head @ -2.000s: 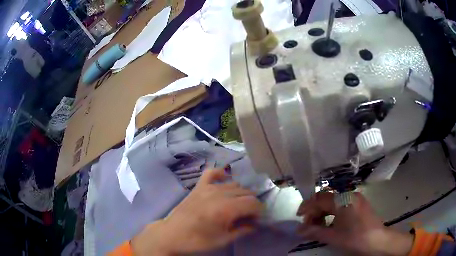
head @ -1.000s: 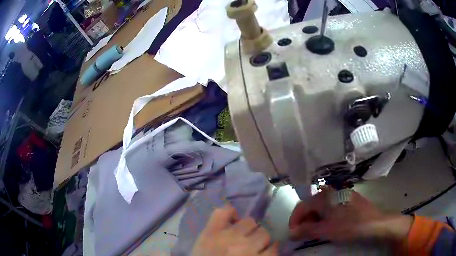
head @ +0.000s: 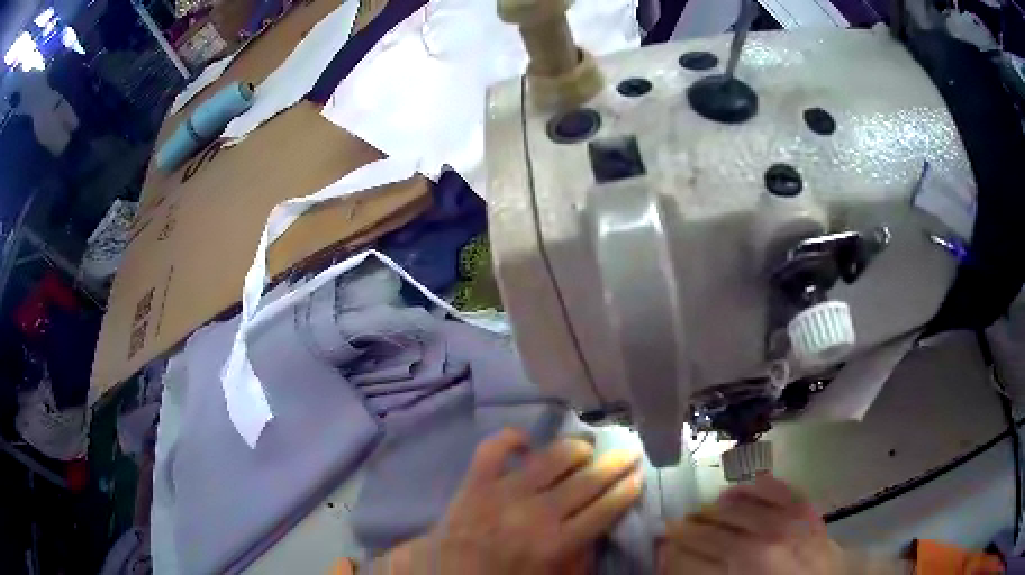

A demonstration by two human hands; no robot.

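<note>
Grey-lilac cut pieces [head: 270, 438] lie folded and bunched left of the sewing machine [head: 719, 225]. My left hand [head: 540, 505] lies on the grey-lilac cloth in front of the needle area, fingers towards the lamp light; a fold of cloth shows at its fingertips. My right hand [head: 747, 534] is just below the lower ribbed knob [head: 747, 459], with cloth between the two hands. Its lower part is cut off by the frame edge, and its grip is not clear. The presser foot is hidden behind the machine head.
A white strip [head: 256, 303] loops over the cloth. Cardboard [head: 208, 253] lies at the left with a light blue roll [head: 206, 126] on it. White cut pieces [head: 422, 84] lie behind the machine. An olive-green patterned scrap [head: 478, 275] touches the head's left side.
My left hand moved off the folded cloth, down, then up beside the needle area. My right hand moved down from under the head. The cloth by the left hand has shifted. The view shifted slightly.
</note>
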